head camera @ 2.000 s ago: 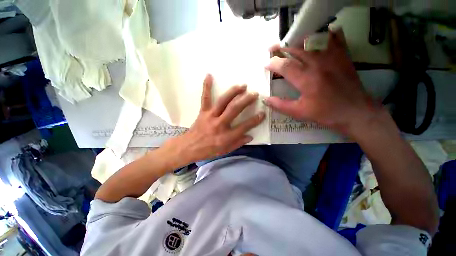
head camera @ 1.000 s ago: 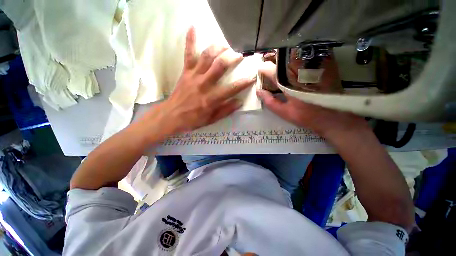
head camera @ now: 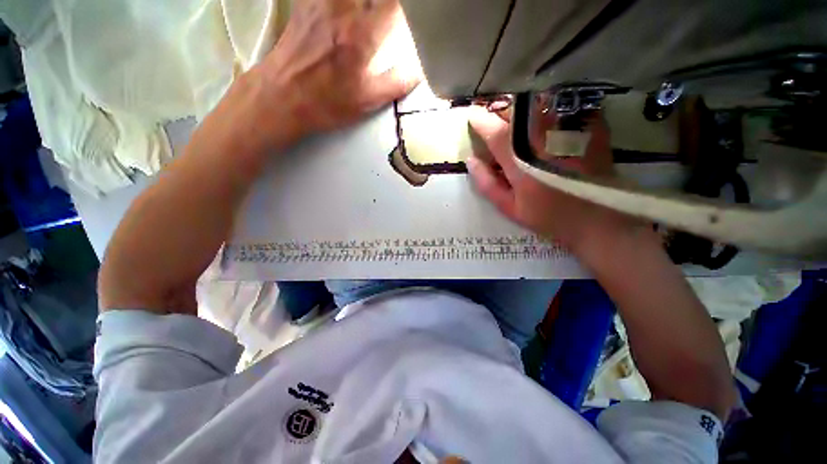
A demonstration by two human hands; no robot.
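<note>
The cream fabric panel (head camera: 396, 54) shows only in part, bright beside and under my left hand, left of the sewing machine head (head camera: 580, 41). My left hand (head camera: 340, 59) lies over the cloth at the top of the table, its fingertips hard to make out. My right hand (head camera: 508, 163) is beside the needle area, partly hidden behind the machine head and its pale guard; whether it holds anything cannot be told. The shiny bed plate (head camera: 435, 140) shows between my hands. The needle is hidden.
Heaped cream cut pieces (head camera: 136, 68) lie at the table's left. The printed ruler (head camera: 390, 249) runs along the front edge. Black shears handles (head camera: 721, 213) show at the right, partly behind the machine. A blue crate (head camera: 580, 344) stands below the table, with cream cloth beside it.
My left hand has moved up and away from the front edge, and the panel has moved up with it, baring the bed plate. The machine head has come into view since the oldest frame.
</note>
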